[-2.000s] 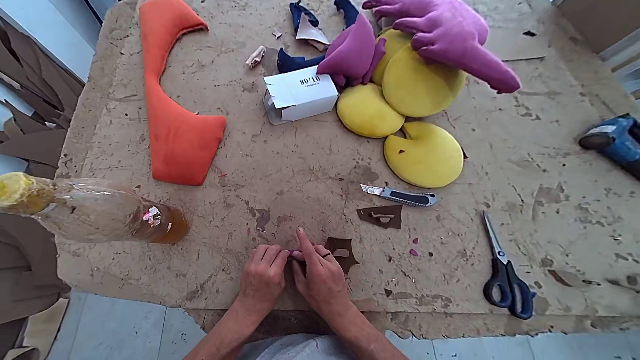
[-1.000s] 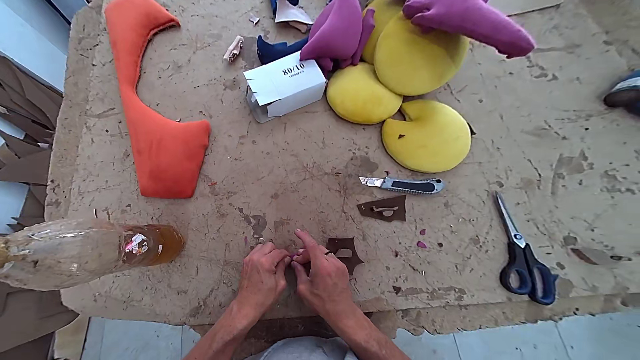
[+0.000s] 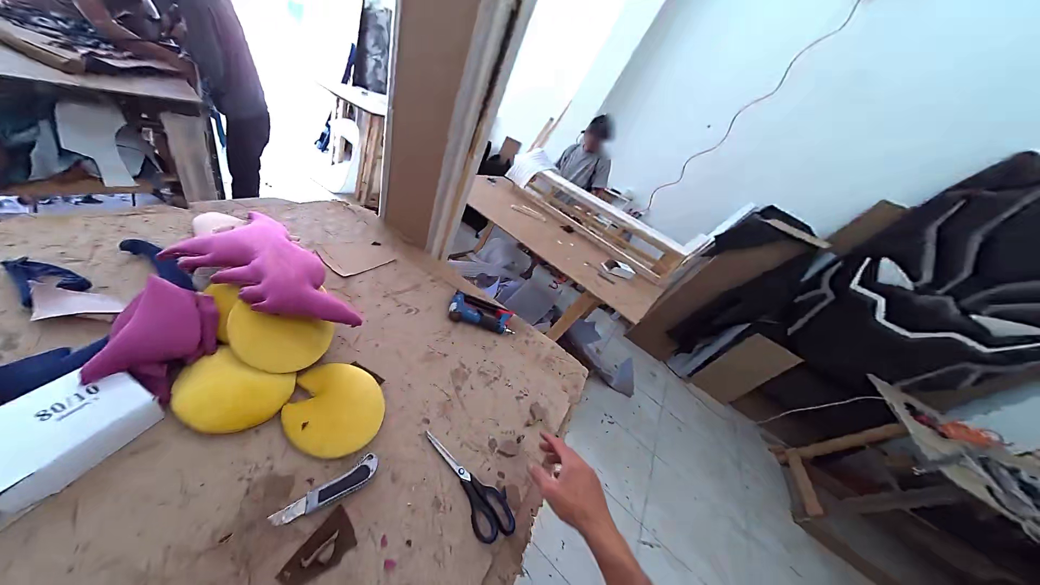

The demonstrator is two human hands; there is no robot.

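My right hand [image 3: 570, 479] hangs over the table's right edge, thumb and fingers apart, a ring on one finger, holding nothing. Nearest to it on the worn tabletop [image 3: 479, 390] are scissors with dark handles [image 3: 479, 497], closed blades pointing up and left. Left of them lies a utility knife [image 3: 327, 490] with its blade out, above a brown scrap with a cutout [image 3: 318, 546]. Yellow padded discs [image 3: 333, 410] and pink padded shapes [image 3: 276, 272] are piled beyond, beside a white box [image 3: 73, 435]. My left hand is out of view.
A blue cordless power tool [image 3: 479, 313] lies near the table's far right edge. A wooden post [image 3: 435, 122] stands behind the table. One person [image 3: 583, 158] is at a second workbench [image 3: 561, 240]; another [image 3: 231, 89] stands at the upper left. Black padded panels [image 3: 934, 276] lean at the right.
The view has swung far to the right. My hands were together at the table's near edge; now my right hand is apart, by the right edge, and my left hand has left the view.
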